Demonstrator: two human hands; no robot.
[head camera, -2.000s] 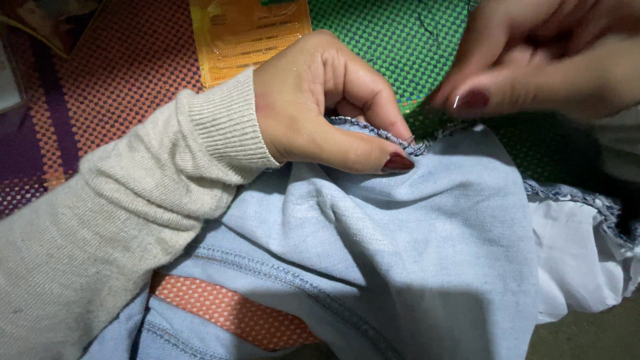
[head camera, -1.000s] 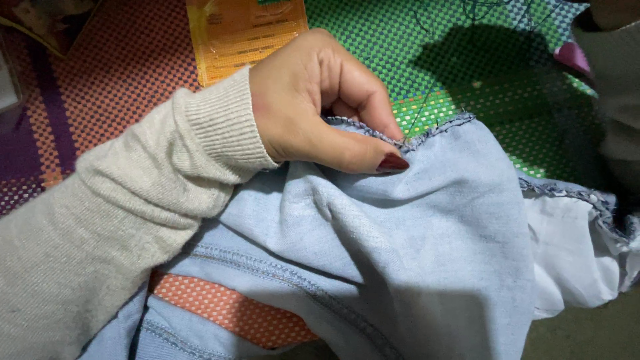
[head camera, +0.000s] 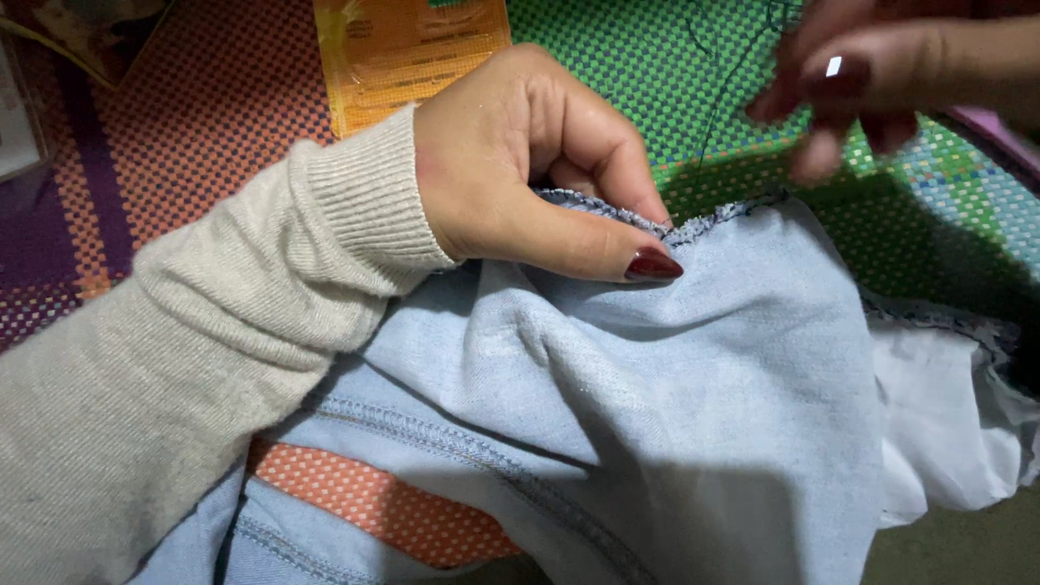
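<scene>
Light blue denim cloth (head camera: 715, 349) with an overcast, frayed edge spreads across the lower middle. My left hand (head camera: 544, 171), in a knitted cream sleeve, pinches that edge between thumb and fingers. My right hand (head camera: 861, 89) is blurred at the upper right, above the woven mat and apart from the cloth; whether it holds a needle or thread cannot be told. Dark thread (head camera: 715, 114) runs over the green part of the mat. White lining fabric (head camera: 926, 422) shows at the right of the denim.
A woven plastic mat (head camera: 219, 138) in orange, green and purple lies beneath. An orange packet with writing (head camera: 414, 65) is behind my left wrist. A dark patterned packet (head camera: 89, 32) sits at the upper left, and a pink object (head camera: 991, 134) at the right edge.
My right hand was near the cloth's edge two seconds ago, then mostly out of view at the upper right, and now shows there again. My left hand keeps its pinch.
</scene>
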